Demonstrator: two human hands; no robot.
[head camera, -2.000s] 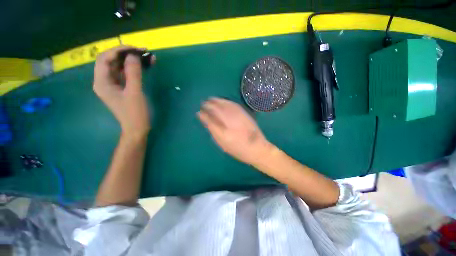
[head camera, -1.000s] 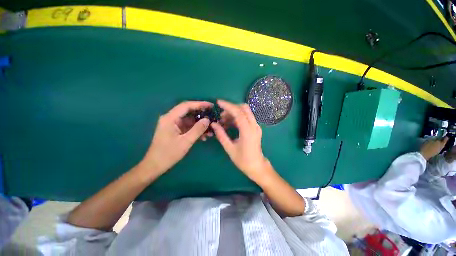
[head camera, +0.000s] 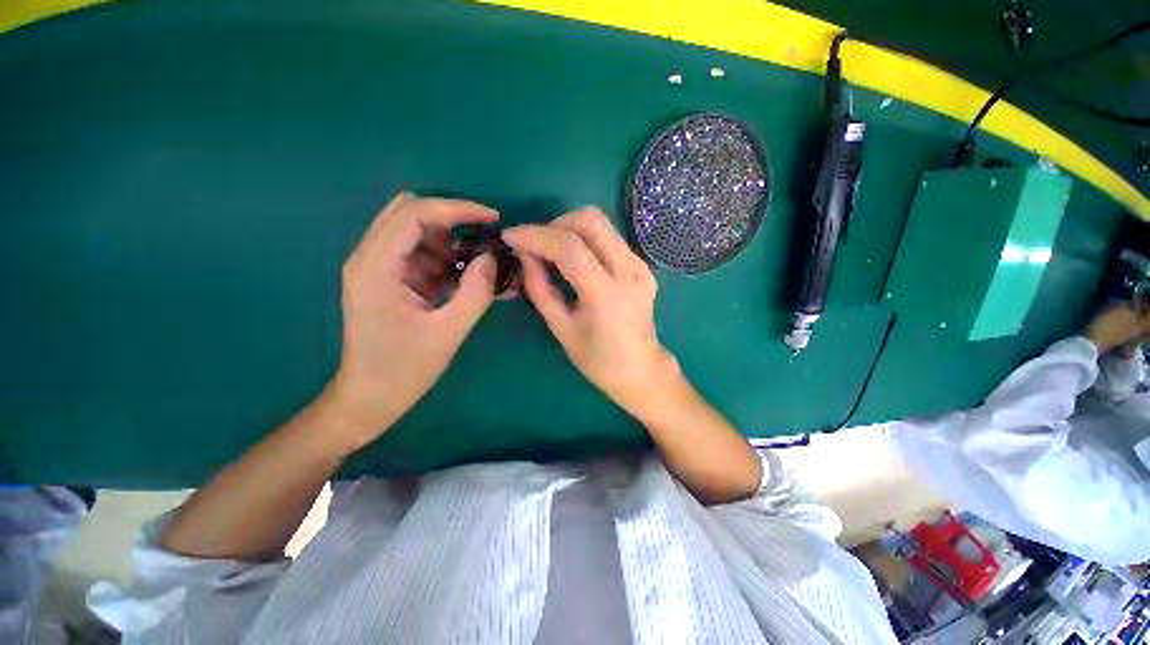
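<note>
A small black module (head camera: 484, 257) is held in front of me above the green mat, partly hidden by fingers. My left hand (head camera: 410, 296) grips it between thumb and fingers from the left. My right hand (head camera: 589, 296) has its thumb and index fingertips at the module's right edge; whether they hold a part of it cannot be told. The round screw tray (head camera: 700, 192), scattered with glittering screws, lies to the right of my right hand. The black electric screwdriver (head camera: 827, 214) lies farther right with its bit towards me.
A green box (head camera: 955, 252) with a pale strip and black cords stands right of the screwdriver. Yellow tape (head camera: 757, 28) edges the mat's far side. Small pale bits (head camera: 718, 73) lie beyond the tray. A dark part (head camera: 1016, 25) lies beyond the tape. Another person's sleeve (head camera: 1047, 428) is at right.
My left hand has brought the module from the far left to the middle, and my right hand has come to it. In the last second the fingers have shifted on the module. The view has turned.
</note>
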